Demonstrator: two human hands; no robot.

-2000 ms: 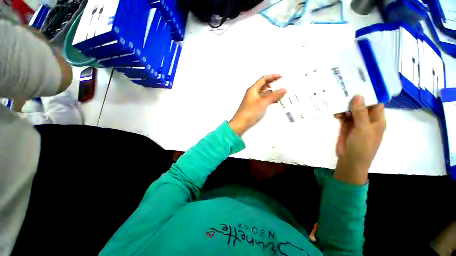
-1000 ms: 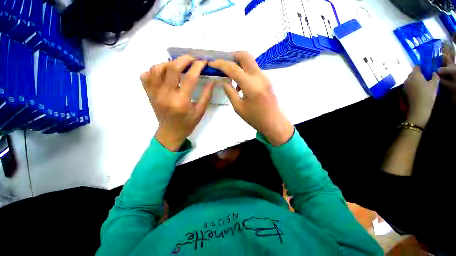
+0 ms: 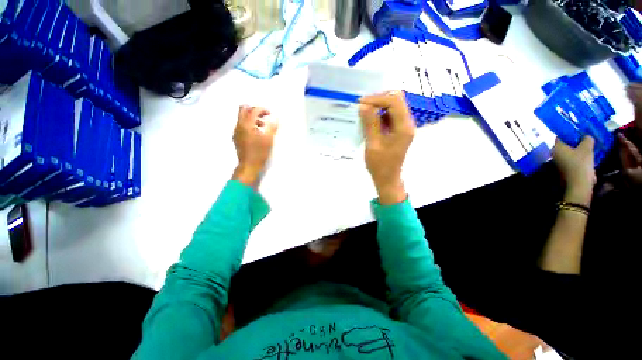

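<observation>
A retail box [image 3: 336, 130] with small print on its white face and a blue strip near its far end is above the white table, slightly blurred. A grey-white flap stands beyond the strip. My right hand [image 3: 387, 130] grips the box at its right edge, fingers and thumb pinched. My left hand [image 3: 255, 140] is to the left of the box, apart from it, fingers curled and holding nothing that I can see. A fanned stack of boxes [image 3: 433, 74] with cable pictures lies beyond my right hand.
Tall blue box stacks [image 3: 84, 151] stand at the left, a phone [image 3: 20, 232] beside them. A black bag [image 3: 179, 49], pale cloth [image 3: 288, 46] and flask [image 3: 348, 17] lie behind. At right are a single box [image 3: 514, 126], a dark basin [image 3: 574, 31] and another person's hand [image 3: 576, 165] with blue packets.
Both hands were on the box's blue end a second ago. My left hand has let go and moved apart; my right hand still holds the box, now with its printed face showing.
</observation>
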